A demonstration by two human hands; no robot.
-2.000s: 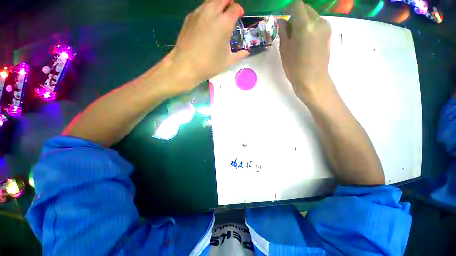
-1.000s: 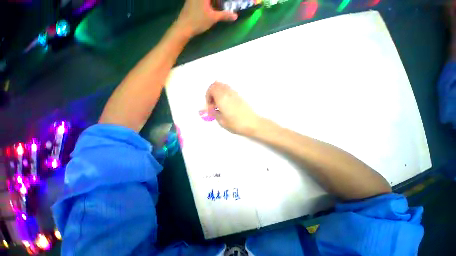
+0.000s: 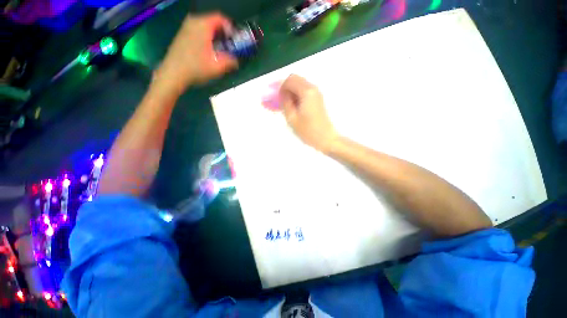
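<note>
My left hand (image 3: 199, 53) is at the upper left, off the sheet, with a dark oblong unit (image 3: 244, 40) held at its fingertips; both are blurred. My right hand (image 3: 303, 110) is over the upper left part of the white work sheet (image 3: 398, 124). Its fingers pinch a thin pink disc (image 3: 271, 97), which sticks out to the left of the fingertips and is partly hidden by them.
Another unit (image 3: 311, 13) lies beyond the sheet's far edge. Glowing units (image 3: 65, 199) stand in a slanted group at the left. Green lights (image 3: 107, 46) glow at the upper left. A blue sleeve (image 3: 560, 102) shows at the right edge.
My left hand has moved left and nearer with a unit. My right hand has gone from the far unit down to the pink disc, then lifted it slightly. The view has turned.
</note>
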